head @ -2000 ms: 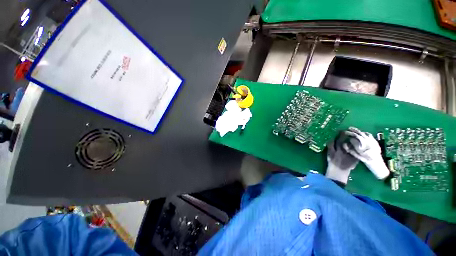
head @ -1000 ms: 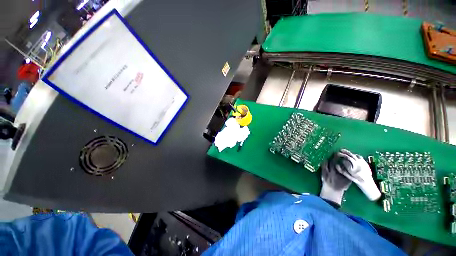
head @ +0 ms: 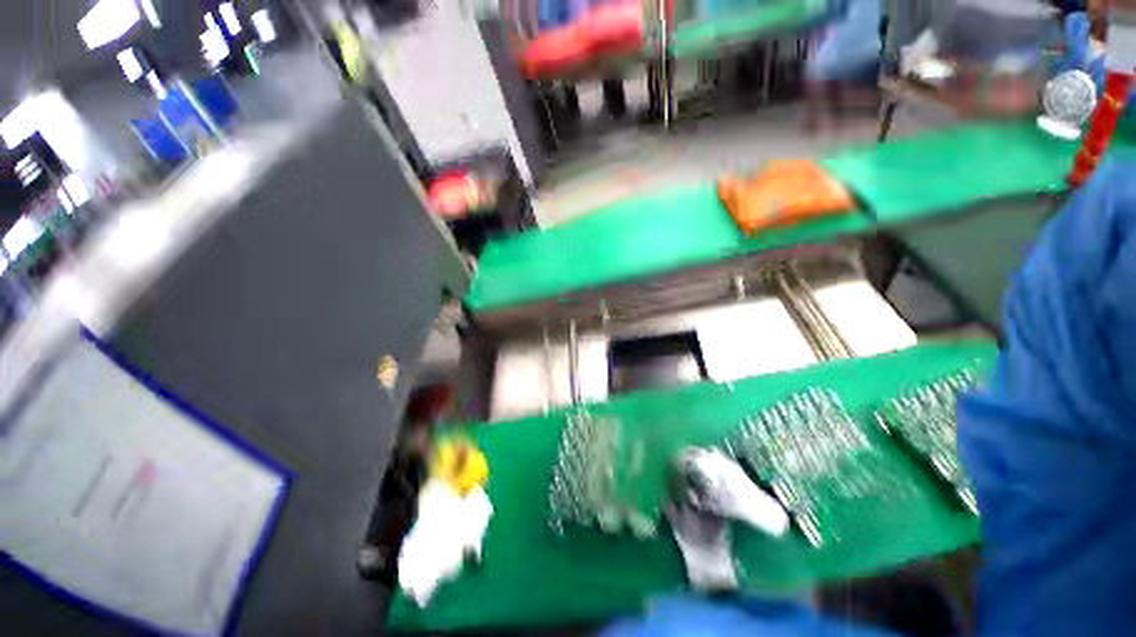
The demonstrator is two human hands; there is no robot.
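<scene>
The view is blurred. A pair of white and grey gloves (head: pixel 713 498) lies on the green bench mat (head: pixel 523 579); no sleeve or arm visibly joins them, so they look empty. A green circuit board (head: pixel 598 473) lies left of them, another circuit board (head: pixel 816 442) right of them, and a third (head: pixel 934 423) farther right, partly behind a blue sleeve. The blue sleeve (head: pixel 1059 398) fills the right edge, with no hand visible. Neither of my hands shows.
A yellow item (head: pixel 460 463) and white wipe (head: pixel 445 538) sit at the bench's left end, beside the dark grey machine (head: pixel 299 274) with its framed sheet (head: pixel 137 485). A black bin (head: pixel 658 362) sits between benches. An orange fixture (head: pixel 785 195) lies on the far bench. Blurred people stand behind.
The view has swung up and right, showing more of the far floor. A blue sleeve now fills the right edge. The gloves stay between the same boards.
</scene>
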